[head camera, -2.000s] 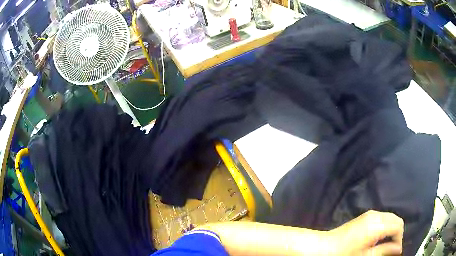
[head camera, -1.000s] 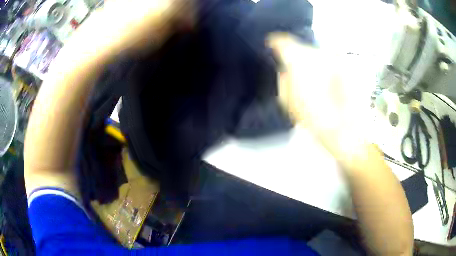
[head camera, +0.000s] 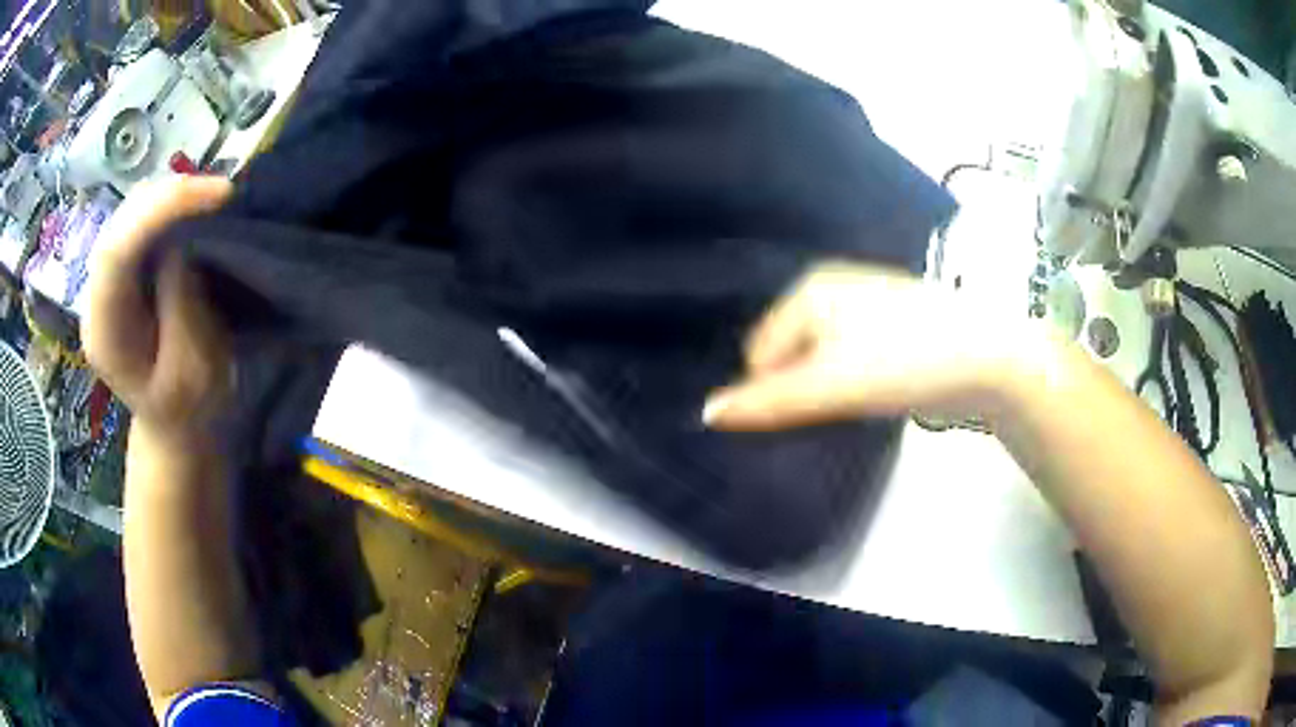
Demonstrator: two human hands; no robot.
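A large navy-black garment panel (head camera: 597, 199) lies bunched across the white table (head camera: 981, 554), left of the sewing machine. My left hand (head camera: 164, 305) is at the far left, its fingers curled around the panel's left edge. My right hand (head camera: 824, 348) is over the panel's right part, fingers bent, with one fingertip pointing left; whether it pinches cloth cannot be told. A thin pale streak (head camera: 540, 362) shows on the cloth between the hands; it is blurred. The needle area is not clear.
The pale sewing machine head (head camera: 1194, 142) stands at upper right. Black-handled shears (head camera: 1187, 355) and slim metal snips (head camera: 1258, 533) lie right of it. A yellow-framed stand (head camera: 384, 497) is below the table's left edge. A fan (head camera: 22, 455) and another machine (head camera: 135, 128) are at left.
The view has swung right from the fan toward the machine. Since the last earlier frame, my left hand has moved down and left, and the panel is spread wider between my hands.
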